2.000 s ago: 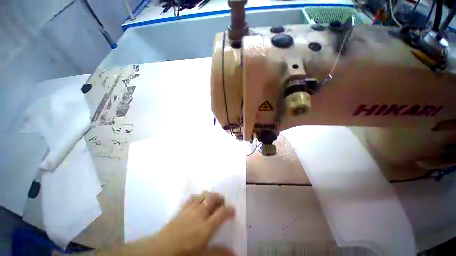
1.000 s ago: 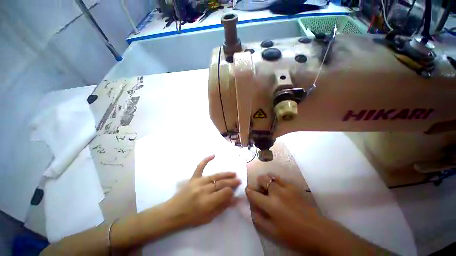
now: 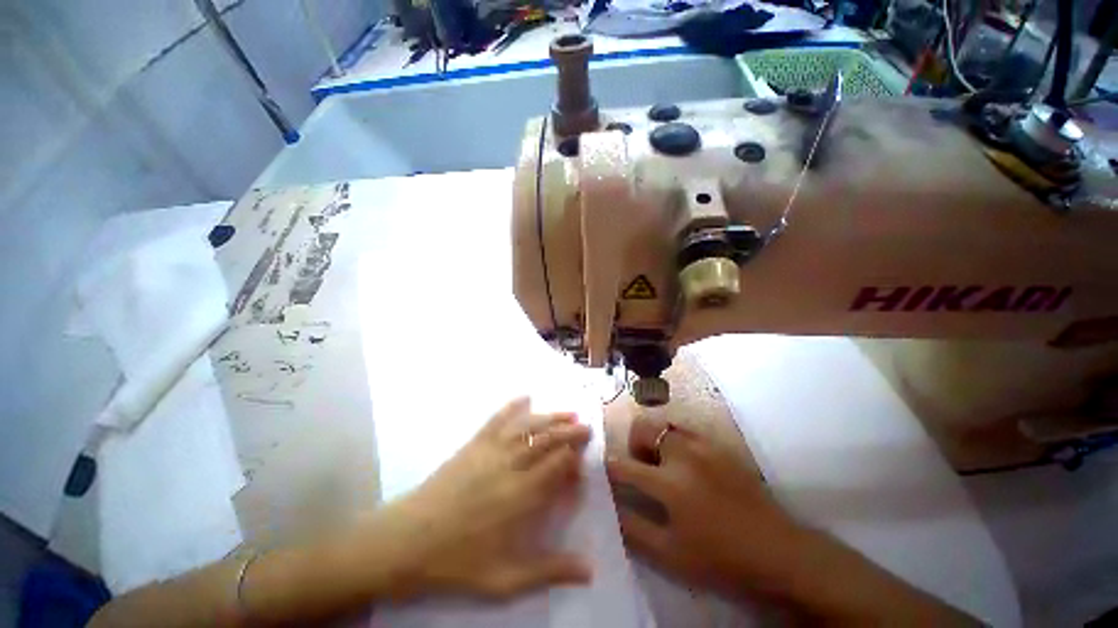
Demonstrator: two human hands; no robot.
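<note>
A white fabric panel (image 3: 423, 417) lies under the cream HIKARI machine head (image 3: 785, 233), its right edge running down from the presser foot area (image 3: 597, 375). My left hand (image 3: 503, 491) lies on the panel below the needle area, fingers spread and thumb apart, pressing it down. My right hand (image 3: 687, 491) is just right of it, fingers curled, with its fingertips at the panel's right edge. The needle tip and the exact grip of the right fingertips cannot be made out.
More white pieces (image 3: 815, 417) lie under and right of the machine arm. Folded white fabric (image 3: 166, 405) lies at the table's left. A light blue trough (image 3: 429, 123) and a green mesh tray (image 3: 821, 71) are behind the machine. Part of a blue basket (image 3: 55, 601) shows at the lower left.
Both hands have come to the panel's right edge; the right was out of view at first. Since one second ago, the panel's left edge has shifted right and my left thumb has swung down.
</note>
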